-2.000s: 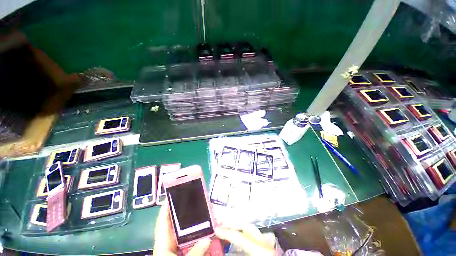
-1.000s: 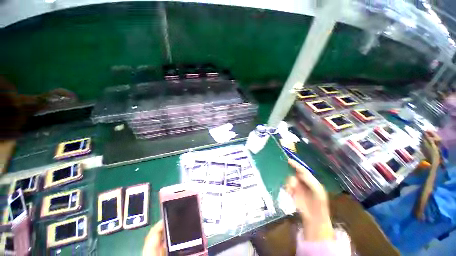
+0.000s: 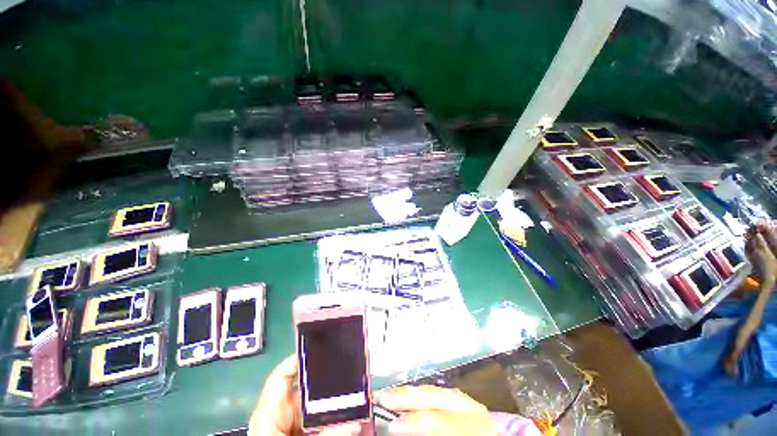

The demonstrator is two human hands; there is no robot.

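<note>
My left hand point(image 3: 277, 398) holds an upright pink phone point(image 3: 332, 362) with a dark screen and a white strip near its lower end. My right hand point(image 3: 439, 412) is at the phone's lower right edge, its fingers closed on dark thin tweezers point(image 3: 386, 411). The phone's lower part and my wrists are cut off by the bottom edge. The lens sheet point(image 3: 443, 328), white with dark-bordered rectangles, lies behind and right of the phone. Two pink phone housings point(image 3: 199, 327) lie side by side to the left.
A clear tray point(image 3: 166, 341) with several phone parts is at left. Stacked clear trays point(image 3: 341, 162) stand at the back. A white bottle point(image 3: 457, 220) is by the post, a blue pen point(image 3: 528, 260) beside it. Another tray stack point(image 3: 596, 247) and a person's arm point(image 3: 750, 315) are at right.
My right hand has come back from the right side of the bench to the phone, now with the tweezers. The tweezers no longer lie beside the lens sheet. The camera view has shifted.
</note>
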